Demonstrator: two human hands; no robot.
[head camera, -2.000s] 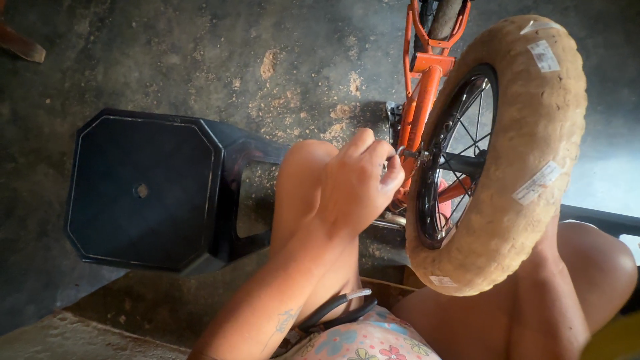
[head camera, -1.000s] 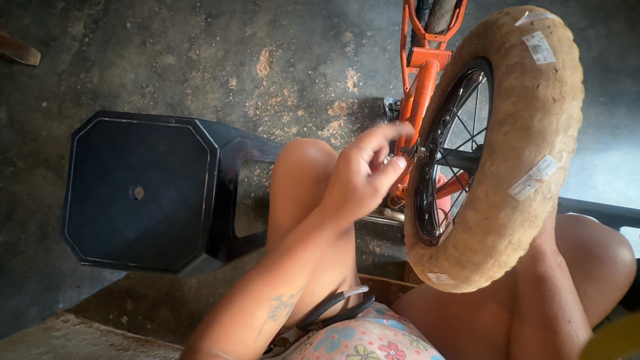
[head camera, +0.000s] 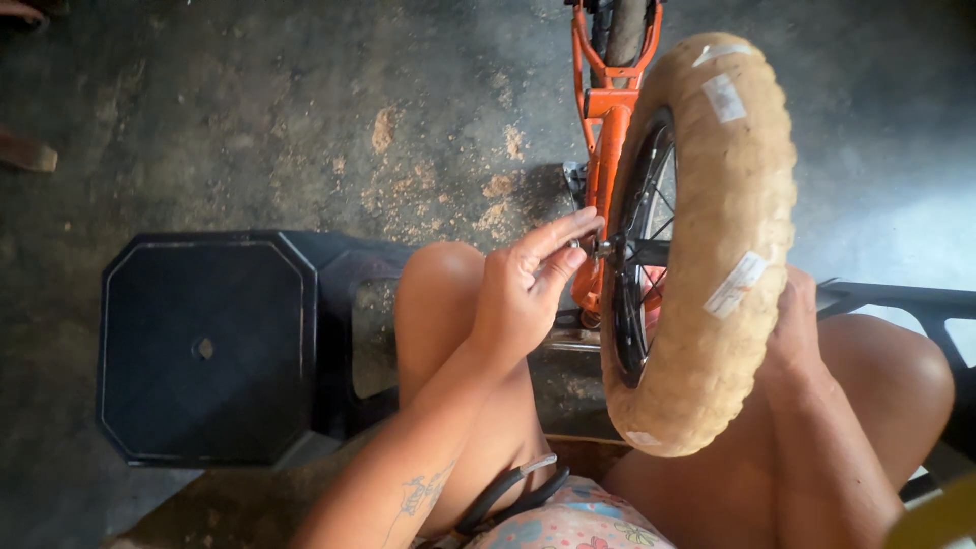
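Observation:
A small spoked bicycle wheel with a tan knobby tire (head camera: 713, 252) stands upright between my knees, strips of tape or labels on its tread. My left hand (head camera: 537, 278) is at the left end of its axle (head camera: 606, 248), thumb and fingertips close around a small metal part there. Behind the tire's right side is my right hand (head camera: 793, 313), its fingers hidden. An orange bicycle frame (head camera: 610, 160) runs away from me just left of the wheel. A black-handled tool (head camera: 496, 499) lies across my lap.
A black plastic stool (head camera: 206, 351) stands at the left. Another black plastic piece (head camera: 892, 297) is at the right, beyond my knee. Light crumbs and dust (head camera: 496, 187) are scattered on the dark floor. A wooden piece (head camera: 27, 151) shows at the far left edge.
My left hand's fingers were curled at the axle end, then spread, and now are close around the small part there. My right hand stays at the tire's right side.

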